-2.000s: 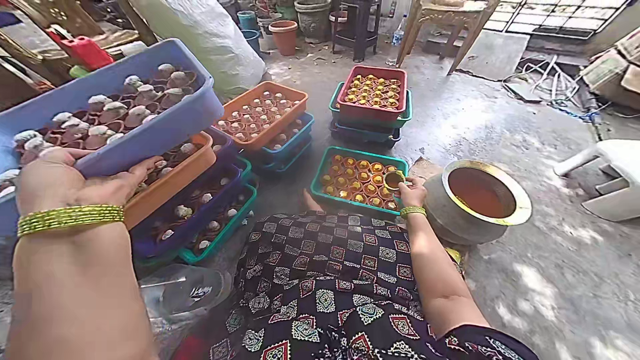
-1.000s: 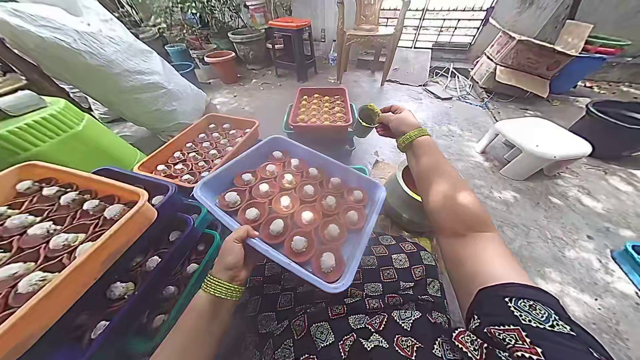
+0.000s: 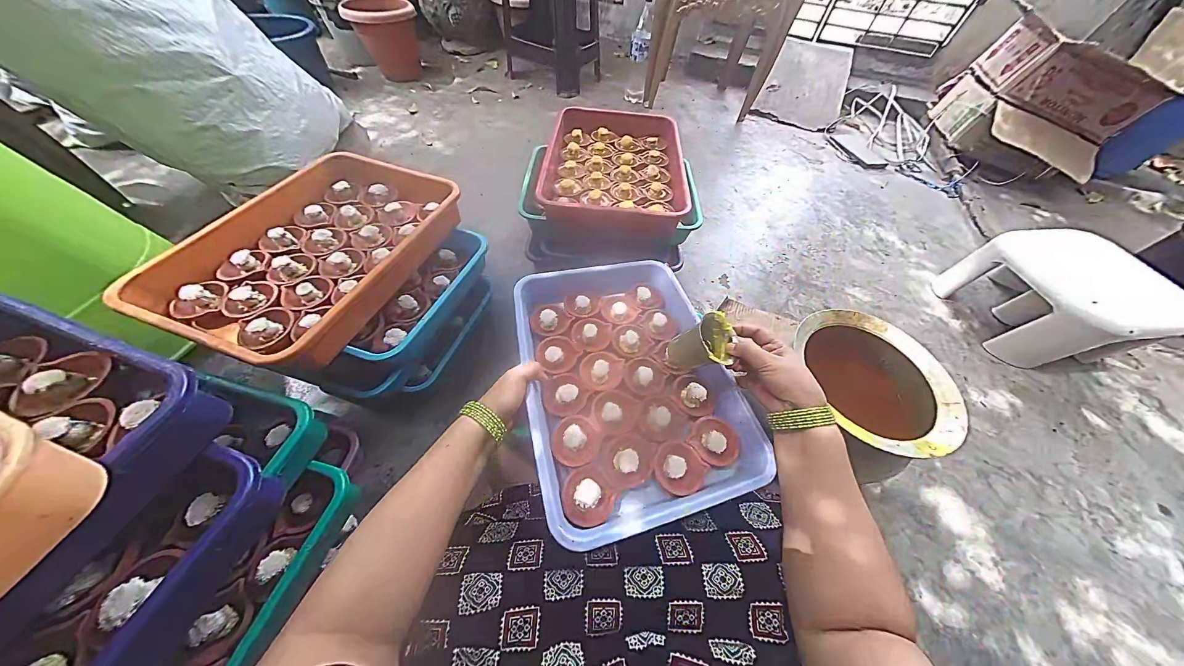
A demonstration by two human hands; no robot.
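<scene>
My left hand [image 3: 514, 392] grips the left rim of a pale blue plastic tray [image 3: 647, 527]. Small clay cups [image 3: 588, 495] with white lumps in them fill much of this tray, which lies in front of my lap. In my right hand [image 3: 770, 368] is a small metal cup [image 3: 692, 348], tilted over the tray's right side, its rim smeared yellow. To the right stands a wide-rimmed metal pot [image 3: 948, 421] of reddish-brown liquid [image 3: 869, 384]. Beyond the blue tray, a red tray [image 3: 618, 222] of clay cups with yellow-coated lumps sits on other trays.
An orange tray [image 3: 444, 208] of clay cups is stacked on blue trays [image 3: 476, 254] at the left. Nearer are purple trays [image 3: 208, 407] and green trays [image 3: 319, 435]. A white plastic stool [image 3: 1064, 268] stands at the right, with cardboard boxes [image 3: 1054, 88] behind it.
The pale blue tray has come from the left stacks to the front of my lap. My right hand with the metal cup, raised beyond the tray one second ago, is now over its right side.
</scene>
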